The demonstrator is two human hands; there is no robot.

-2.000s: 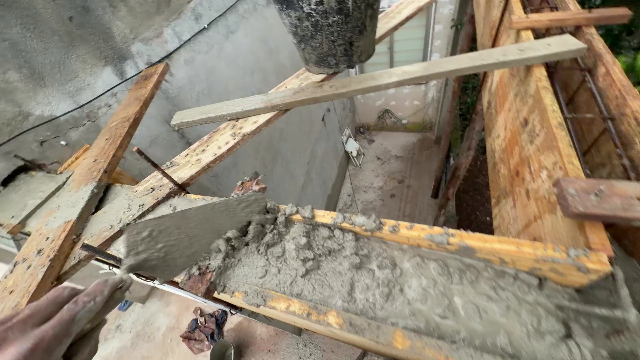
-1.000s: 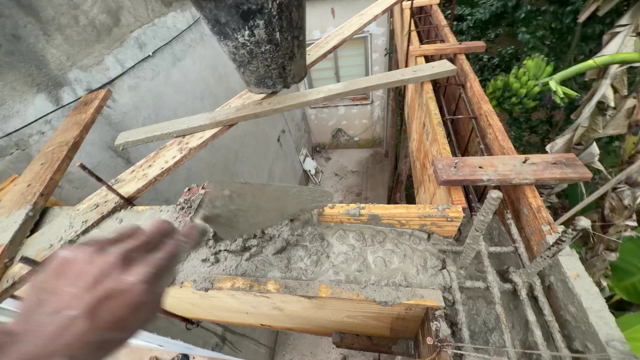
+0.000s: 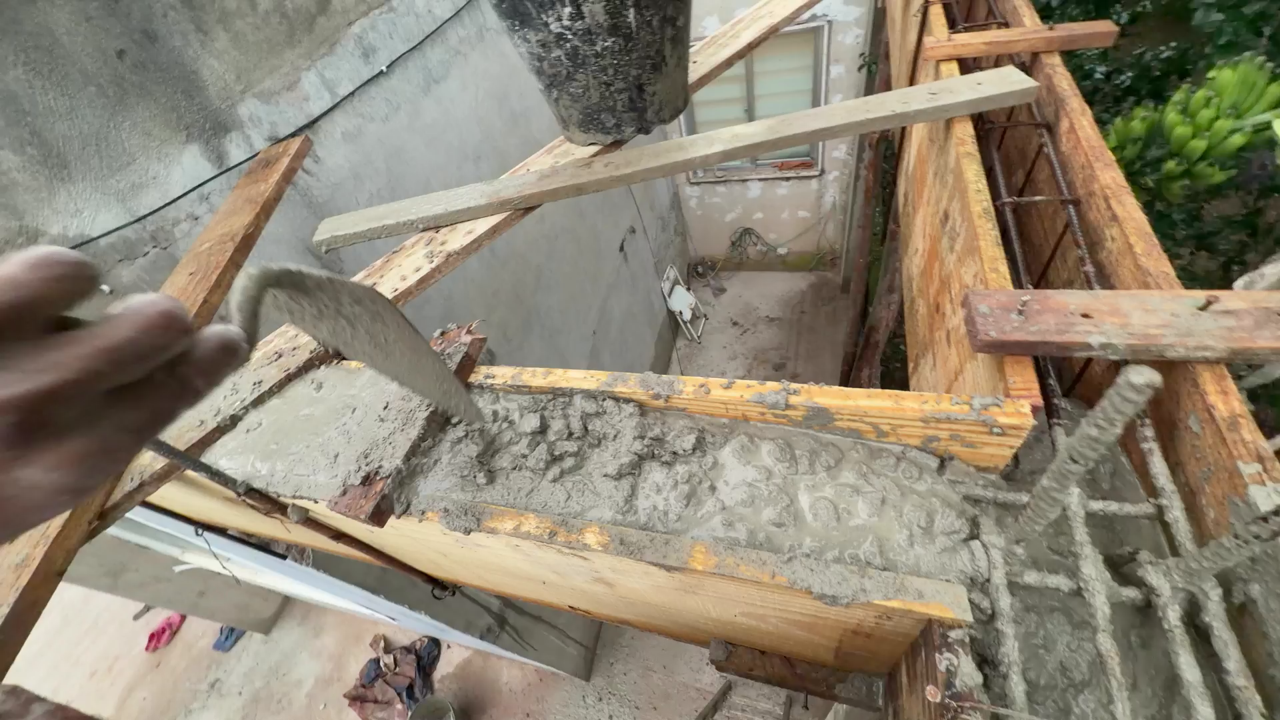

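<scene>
My left hand (image 3: pixel 100 370), blurred at the left edge, grips a mortar-coated trowel (image 3: pixel 350 320); its handle is mostly hidden by my fingers. The blade tilts down to the right, its tip at the wet concrete (image 3: pixel 700 475). This concrete lies between two yellowish form boards, the far one (image 3: pixel 750 400) and the near one (image 3: pixel 640 590). It looks lumpy near the blade and smoother to the right. Left of a reddish wood piece (image 3: pixel 365 500), flatter concrete (image 3: pixel 300 430) fills the form. My right hand cannot be made out.
A black, mortar-stained bucket (image 3: pixel 610 70) stands on crossed planks (image 3: pixel 680 155) beyond the form. Coated rebar (image 3: pixel 1090 450) sticks up at the right, beside a deep wooden form (image 3: pixel 950 230). Open drops show a floor (image 3: pixel 760 320) far below. A rebar (image 3: pixel 300 515) crosses at the left.
The trowel has gone from lying flat over the concrete to a steep tilt, tip down. My left hand is higher in view. The view has shifted toward the rebar corner since the earliest frame.
</scene>
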